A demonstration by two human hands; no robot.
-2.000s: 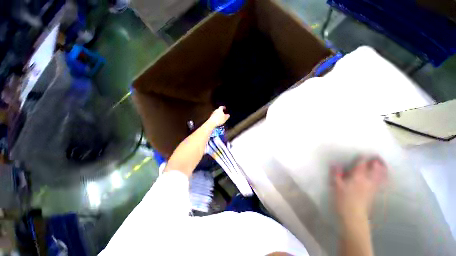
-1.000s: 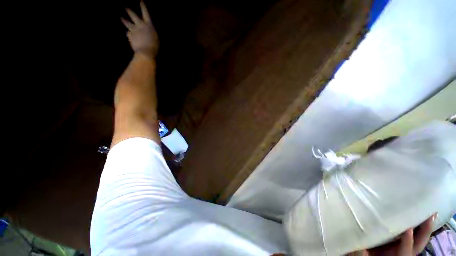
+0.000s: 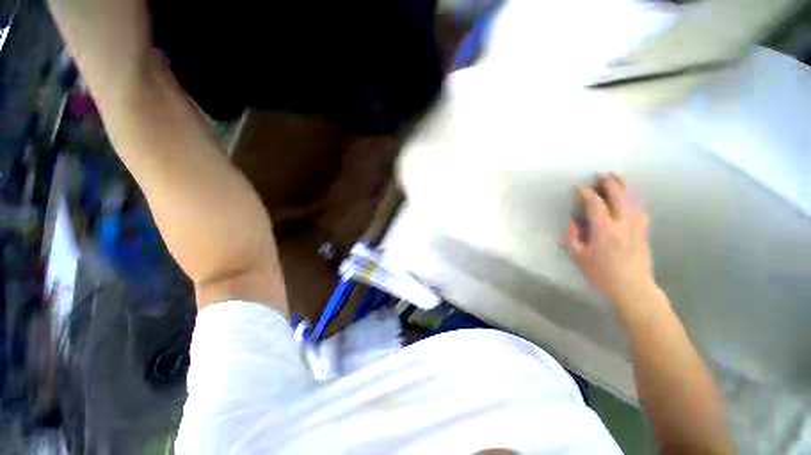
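A black garment (image 3: pixel 302 53) hangs at the top of the view, above the brown-lined bin (image 3: pixel 289 169). My left forearm reaches up along its left side, but my left hand is beyond the top edge, so its hold cannot be seen. My right hand (image 3: pixel 609 227) rests on or just over the white padded board (image 3: pixel 507 178), fingers apart and slightly bent, with nothing in it.
A flat pale arm with a dark edge (image 3: pixel 694 67) crosses the board's far end. White hangers (image 3: pixel 391 277) sit by a blue frame between the bin and board. Blurred dark items stand at the far left.
My left hand has come up out of the bin and left the view; the black garment now shows above it. My right hand has left the board's underside and is on top.
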